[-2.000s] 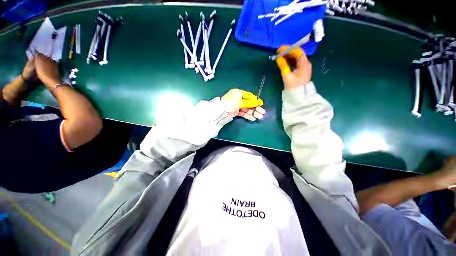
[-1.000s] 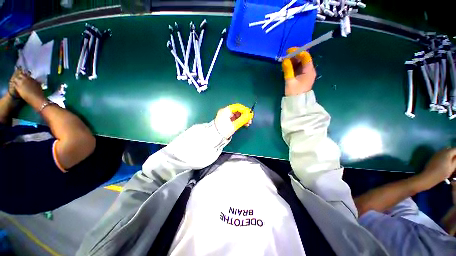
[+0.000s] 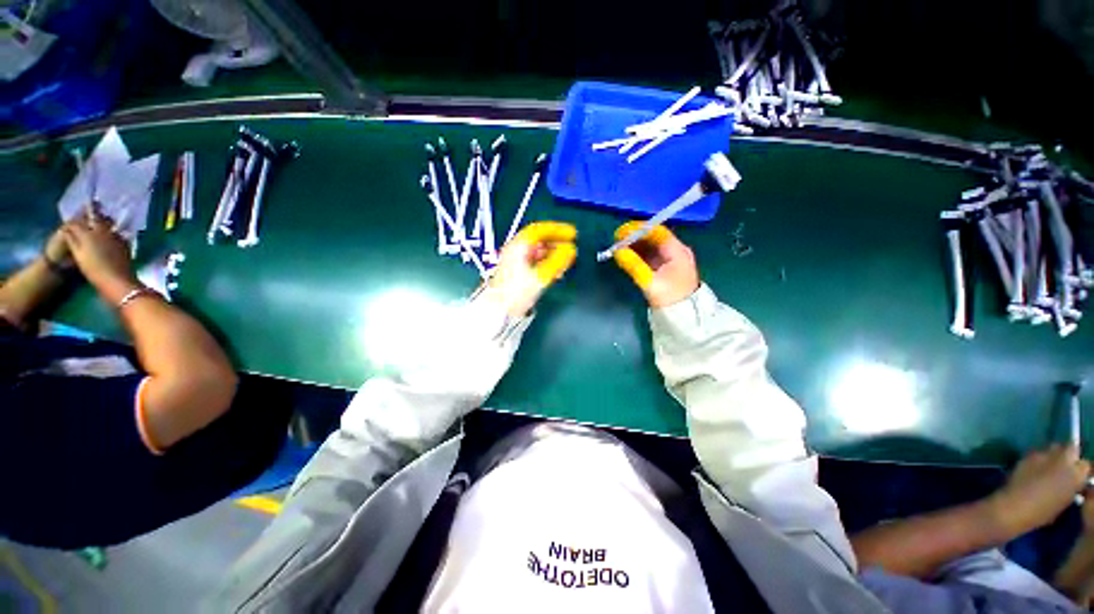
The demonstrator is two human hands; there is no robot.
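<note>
My right hand (image 3: pixel 657 262), with yellow-orange finger cots, pinches the near end of a sleeved cable (image 3: pixel 674 214). The cable slants up and right over the blue tray's near edge, with a white plug at its far end. My left hand (image 3: pixel 528 266), also in finger cots, is a little to the left. Its thumb and finger are curled close together, and I cannot tell if something small is between them. The blue parts tray (image 3: pixel 573 150) is beyond the hands, with loose white sleeving (image 3: pixel 654 132) in it.
Harness piles lie behind my left hand (image 3: pixel 474 198), farther left (image 3: pixel 246 192), at far right (image 3: pixel 1020 246) and behind the tray (image 3: pixel 774 72). Small dark pieces (image 3: pixel 741 240) lie right of the tray. A metal rail (image 3: pixel 468 109) runs beyond. Co-workers' arms show left (image 3: pixel 180 348) and right (image 3: pixel 960 522).
The view has tilted up. My hands have come closer together, the right one moving back from the tray with the cable. The thin dark piece seen earlier at my left fingertips no longer shows clearly.
</note>
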